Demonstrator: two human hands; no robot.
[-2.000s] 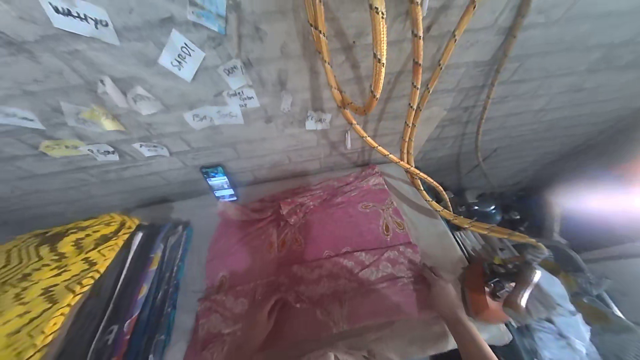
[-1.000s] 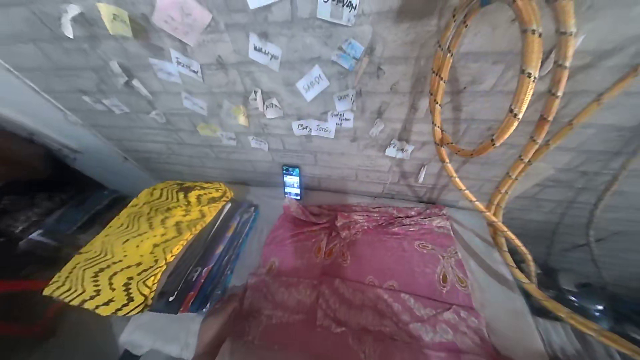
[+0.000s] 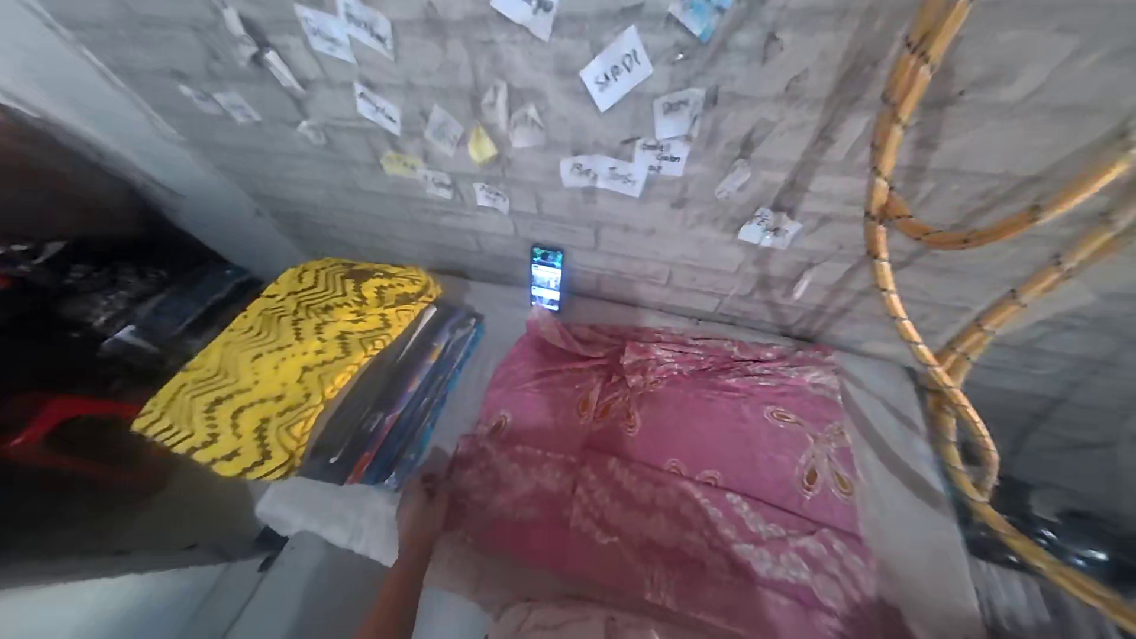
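A pink patterned cloth (image 3: 683,426) lies spread over a pale padded surface, its far edge gathered in wrinkles. At the cloth's left edge is my left hand (image 3: 426,501), blurred; whether its fingers grip the fabric is unclear. A dark, hazy shape at the bottom right corner of the cloth may be my right hand, but it is too blurred to make out. Left of the pink cloth lies a stack of folded dark fabrics (image 3: 399,399) with a yellow zigzag-patterned cloth (image 3: 293,364) on top. A lit smartphone (image 3: 546,277) leans upright against the wall behind.
Orange-yellow hoses or cords (image 3: 896,266) hang in loops at the right. Paper notes with handwriting (image 3: 616,69) are stuck on the brick-patterned wall (image 3: 674,257). At the far left is a red plastic object (image 3: 62,426); dark items lie at the right edge.
The view has swung left, then slightly back. My right hand, seen at the pink cloth's right edge two seconds ago, no longer shows plainly. My left hand now shows at the cloth's left edge.
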